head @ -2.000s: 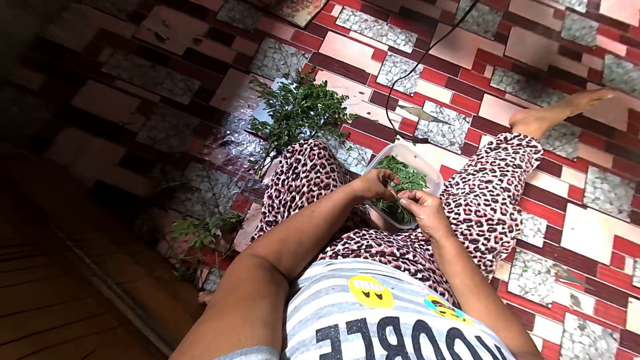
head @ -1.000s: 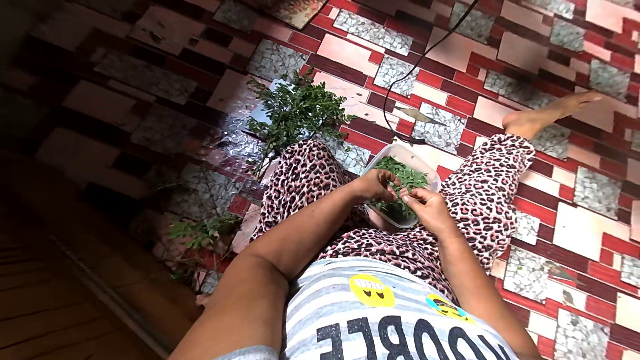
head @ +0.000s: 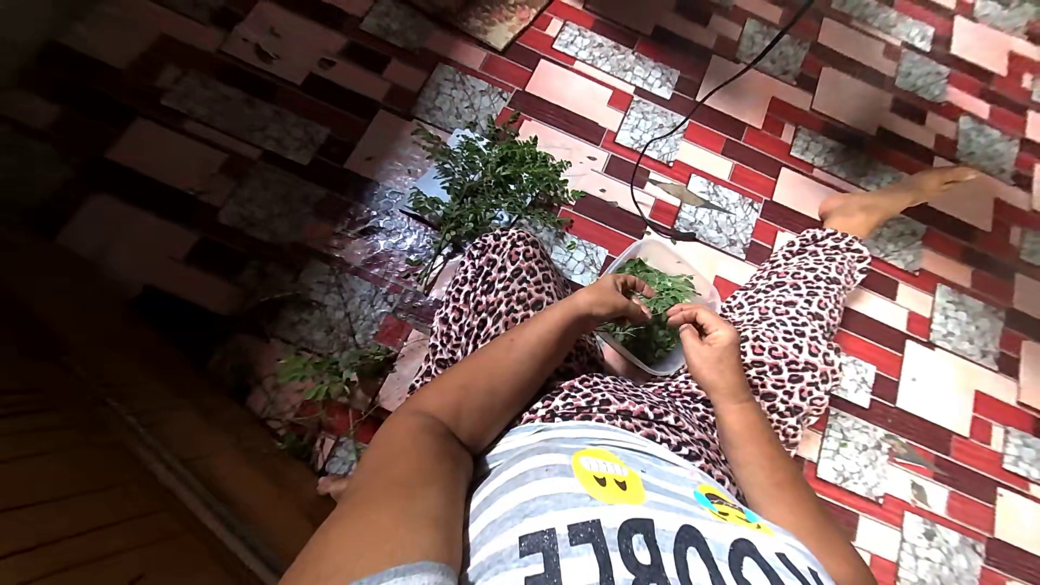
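Note:
A clear plastic container (head: pixel 673 258) of green leaves (head: pixel 660 286) stands between my thighs. Over its left part, my left hand (head: pixel 615 299) has curled fingers that pinch what looks like a thin leafy sprig. My right hand (head: pixel 708 340) is at the container's right edge, thumb and forefinger close together; anything between them is too small to tell. A small gap separates the fingertips of the two hands. Beyond my left knee lies a pile of leafy green branches (head: pixel 496 183), partly over a pale, flat item (head: pixel 432 193).
More leafy stems (head: pixel 329 374) lie on the patterned floor left of my left leg. A black cable (head: pixel 642 162) curves down to near the container's far edge. My bare right foot (head: pixel 886 197) is stretched out at the right. Wooden boards (head: pixel 73 487) show in shadow at lower left.
My fingertips, close together over the container two seconds ago, now stand a little apart. The container and the branch pile have stayed in place.

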